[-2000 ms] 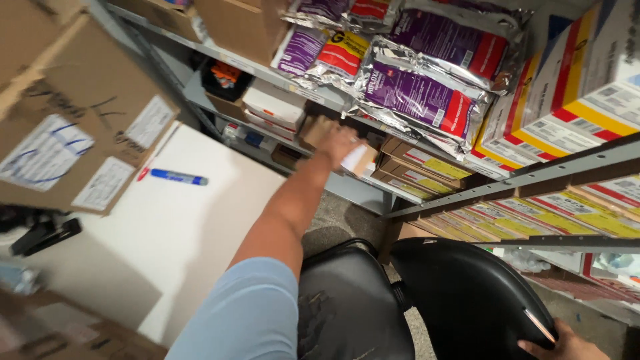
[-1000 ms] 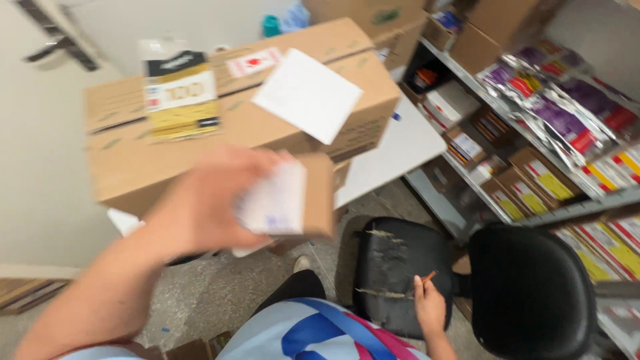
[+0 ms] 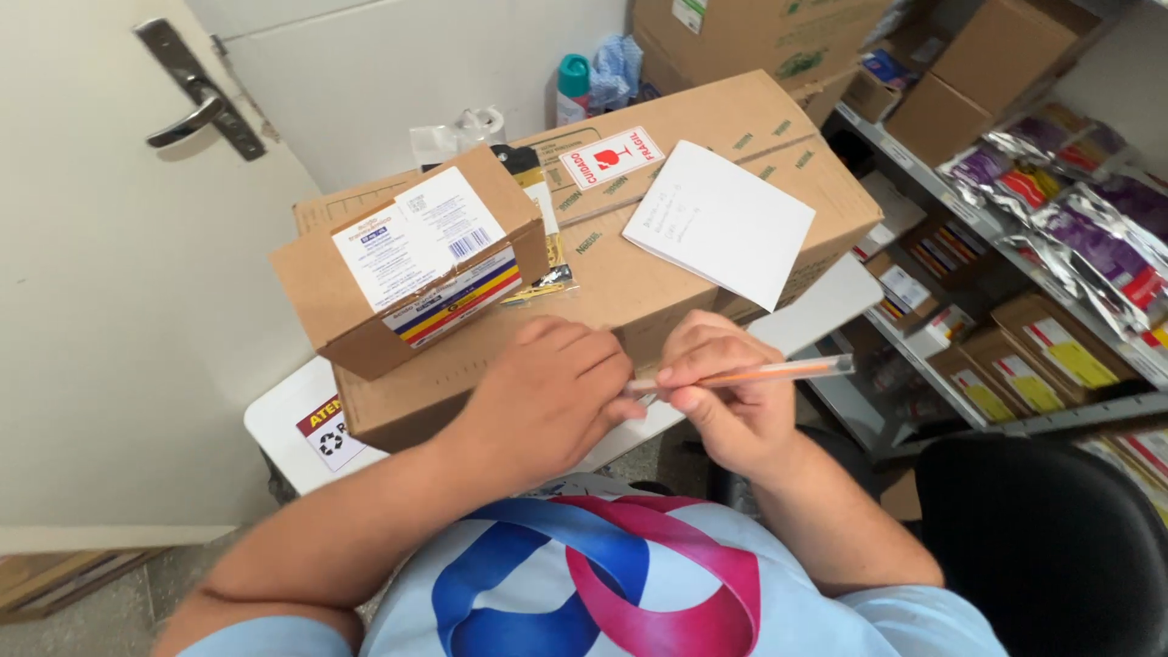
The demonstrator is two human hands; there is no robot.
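Note:
A clear-barrelled pen with an orange core (image 3: 794, 370) is held between my hands. My right hand (image 3: 730, 392) is shut around its middle, and its back end points right. The fingers of my left hand (image 3: 557, 392) close on the other end, whose tip they hide. Beyond my left hand, a small cardboard box (image 3: 301, 274) with a white printed label rests on a large cardboard box (image 3: 639, 292). Folded white paper with handwriting (image 3: 721, 219) lies on the large box, near a red and white fragile sticker (image 3: 611, 158). A black and gold packet (image 3: 547, 219) is partly hidden behind the small box.
The large box stands on a white table (image 3: 830, 306). Behind it are a teal-capped spray can (image 3: 573, 87), a blue cloth (image 3: 616, 68) and more cartons (image 3: 757, 36). Grey shelving (image 3: 967, 205) with boxes and foil packs runs along the right, above a black chair (image 3: 1031, 538). A door (image 3: 119, 319) is at left.
The small box, held in my left hand a second ago, now rests on the large box. My hands have come together at the pen. Two seconds ago my left hand was at the shelf.

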